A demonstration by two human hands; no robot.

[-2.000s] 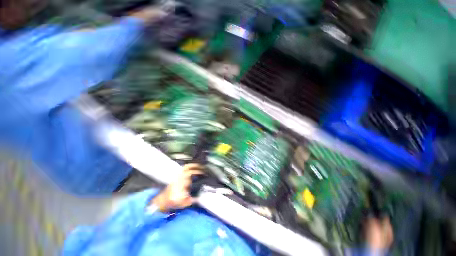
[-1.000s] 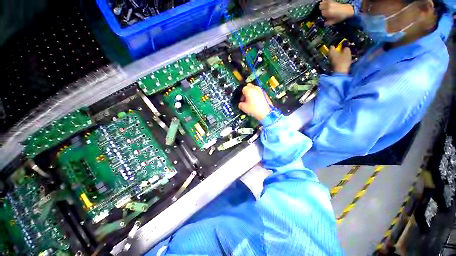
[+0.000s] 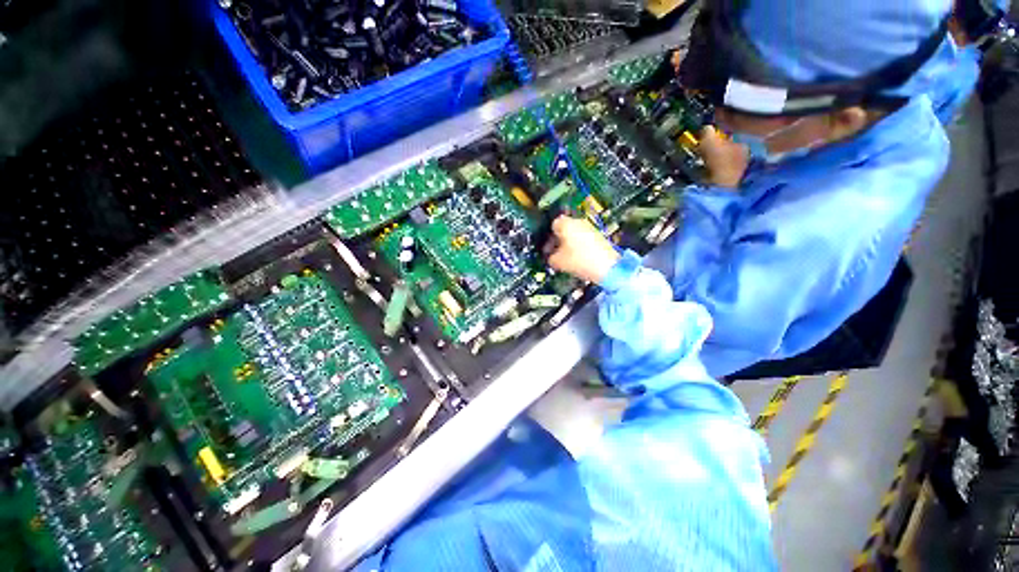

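My right hand (image 3: 581,248) is over the right edge of the middle circuit board (image 3: 447,251), its fingers curled around dark parts that look like black capacitors; the fingertips are partly hidden. Several dark upright cans (image 3: 511,235) stand on this board beside the hand. The board lies in a black pallet (image 3: 386,335), with a narrow green strip (image 3: 391,199) along its far edge. My left hand is not in view.
A blue bin (image 3: 391,108) full of black capacitors stands behind the rail (image 3: 263,218). Another large board (image 3: 285,369) lies to the left. A person in a blue smock (image 3: 816,240) works at the right, head bent over the line. The near rail (image 3: 481,419) runs in front of me.
My right hand stays by the middle board and sits slightly lower in the picture. More of the blue bin shows. The neighbour's head has come down and left over the boards. My left hand has left view.
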